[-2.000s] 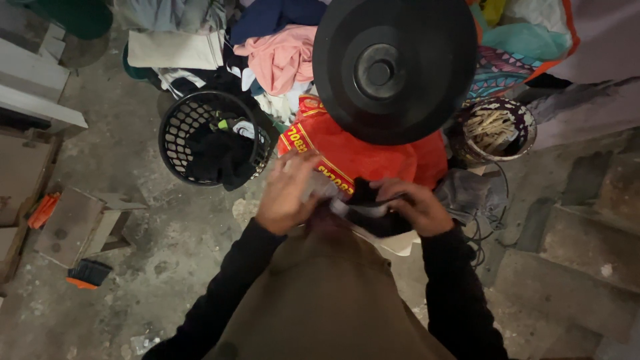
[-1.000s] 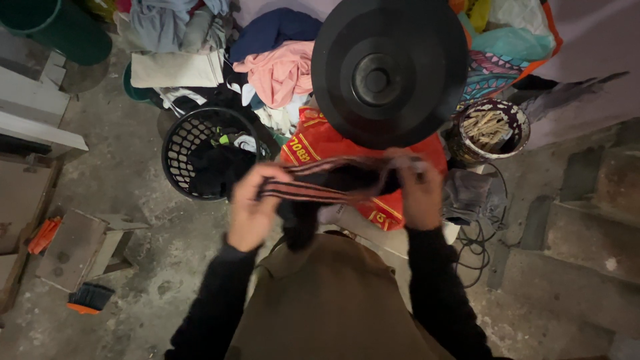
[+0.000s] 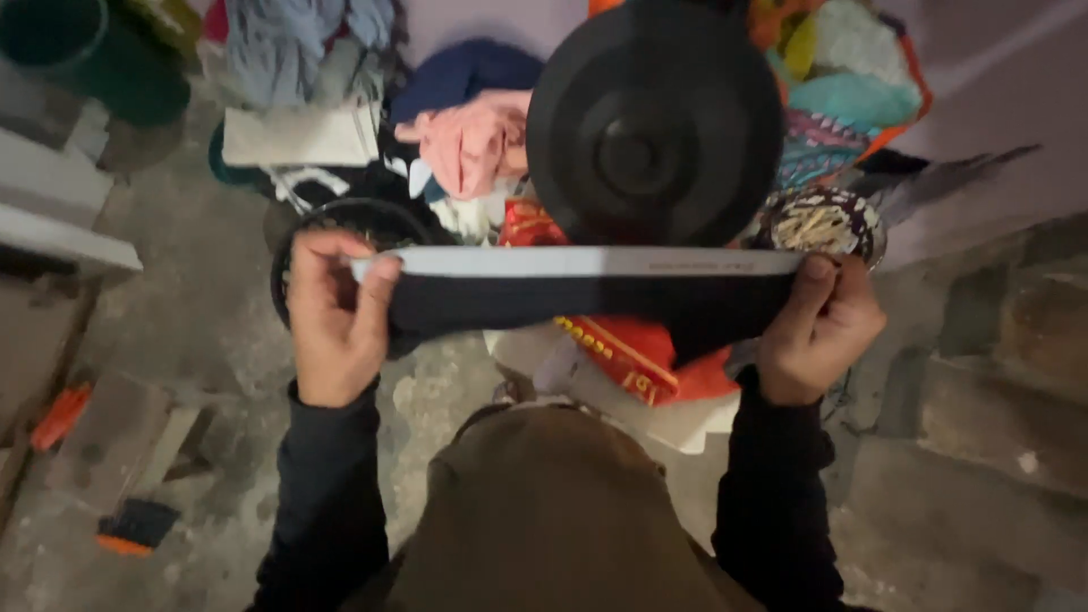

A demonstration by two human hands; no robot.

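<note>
A black garment [image 3: 544,302] with a light elastic waistband [image 3: 586,260] is stretched taut between my hands. My left hand [image 3: 340,314] grips one end of the band between thumb and fingers, in front of a black perforated basket [image 3: 293,255] that it partly hides. The other end is pinched in my right hand [image 3: 820,327], just below a patterned basket of wooden clothespins [image 3: 816,225]. Behind the garment lies a red plastic bag [image 3: 646,374] with yellow lettering, partly covered. A large round black lid [image 3: 654,119] is above the band.
Clothes are heaped at the back, among them a pink cloth [image 3: 476,144] and a navy one [image 3: 467,72]. A dark green bin [image 3: 93,59] stands at the upper left. On the floor at the left is a brush head [image 3: 140,523]; concrete steps [image 3: 986,416] rise at the right.
My hands have moved apart. The garment, earlier bunched and then showing a striped band, is now stretched wide with the light side of its band showing.
</note>
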